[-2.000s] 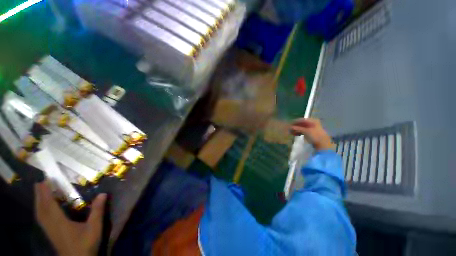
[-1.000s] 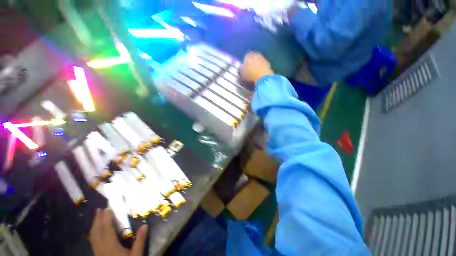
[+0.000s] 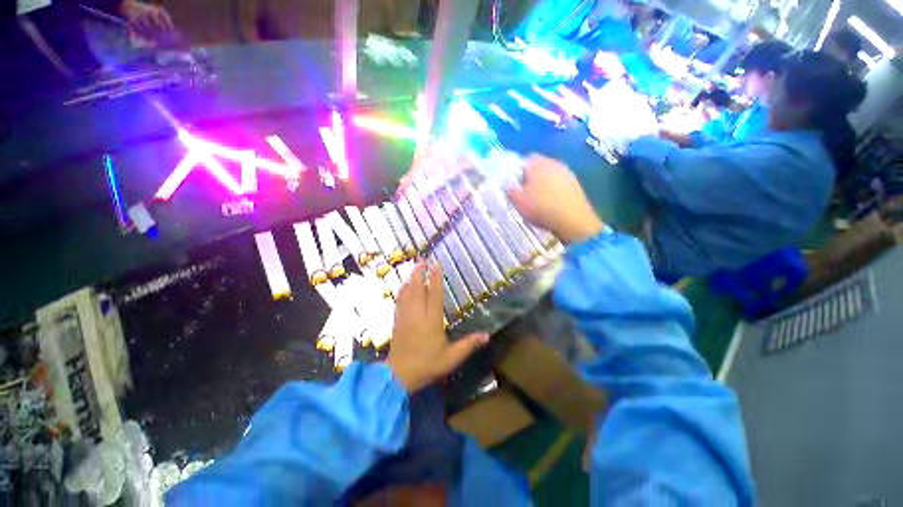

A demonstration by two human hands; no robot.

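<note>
A clear plastic battery tray [image 3: 485, 238] with rows of silver cells stands at the right edge of the black board. My right hand [image 3: 556, 201] is on the tray's far right side, fingers bent over its rim. My left hand [image 3: 426, 332] lies against the tray's near left side, fingers pointing away from me and thumb out to the right. The hands seem to hold the tray between them. A loose pile of silver-white cells [image 3: 361, 309] with yellow ends lies left of the tray, partly behind my left hand.
Lit LED assemblies [image 3: 205, 151] glow beyond the black board [image 3: 213, 327]. A printed cardboard piece [image 3: 79, 366] and white discs [image 3: 107, 463] are at left. A brown cardboard box [image 3: 550, 376] is below the table edge. People in blue smocks [image 3: 738, 188] sit at right.
My right hand reached from the grey surface at right to the tray. My left hand left the cell pile for the tray's near side. The tray now sits against the pile, and the view has turned.
</note>
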